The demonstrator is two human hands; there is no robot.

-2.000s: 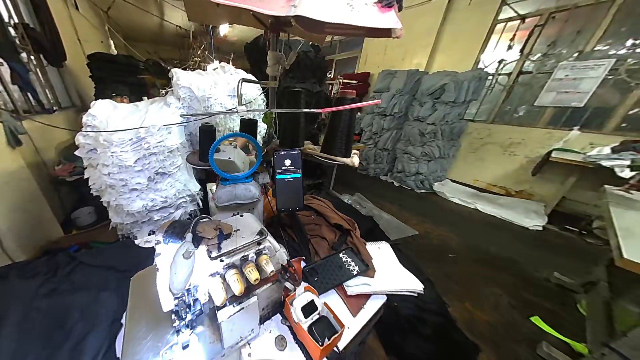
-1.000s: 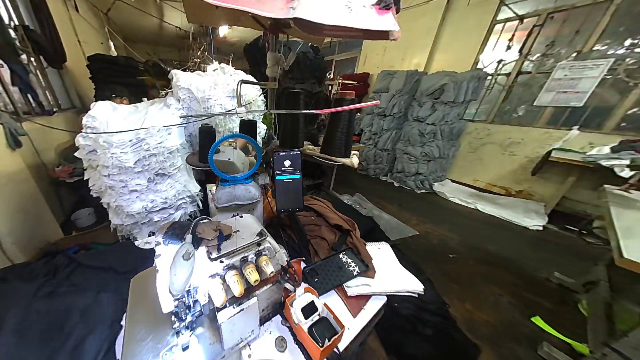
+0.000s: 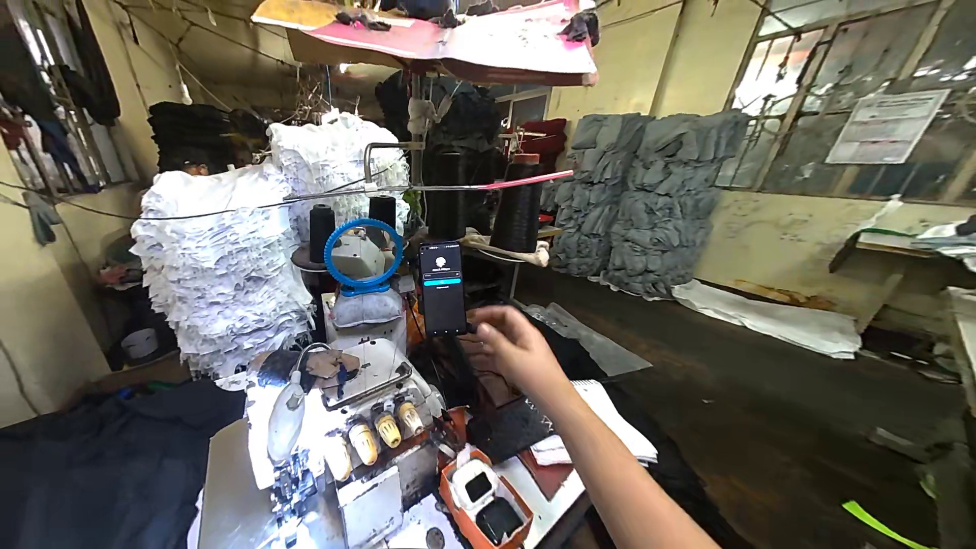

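Observation:
My right hand [image 3: 507,343] reaches in from the lower right, its fingers loosely bent beside the lower right edge of an upright smartphone [image 3: 443,305]; contact between them is unclear. The phone's screen is lit and bears writing. My left hand does not show. Left of the phone, a round blue-framed mirror [image 3: 363,255] stands above a grey padded cushion [image 3: 367,306]. In front lies an overlock sewing machine [image 3: 374,412] with several cream tension dials and a bright lamp [image 3: 287,419]. An orange box [image 3: 448,496] holds a white-cased device [image 3: 474,485] and a dark object.
Tall stacks of white fabric [image 3: 221,267] rise at the left, and grey fabric bundles [image 3: 671,206] stand by the back wall. A thin rod [image 3: 457,187] crosses above the phone. Black thread cones [image 3: 322,232] stand behind the machine. White folded cloth [image 3: 610,419] lies right of it.
My right hand has come into view from the lower right and is now beside the phone. It appears in neither earlier frame. The phone and machine stand where they were.

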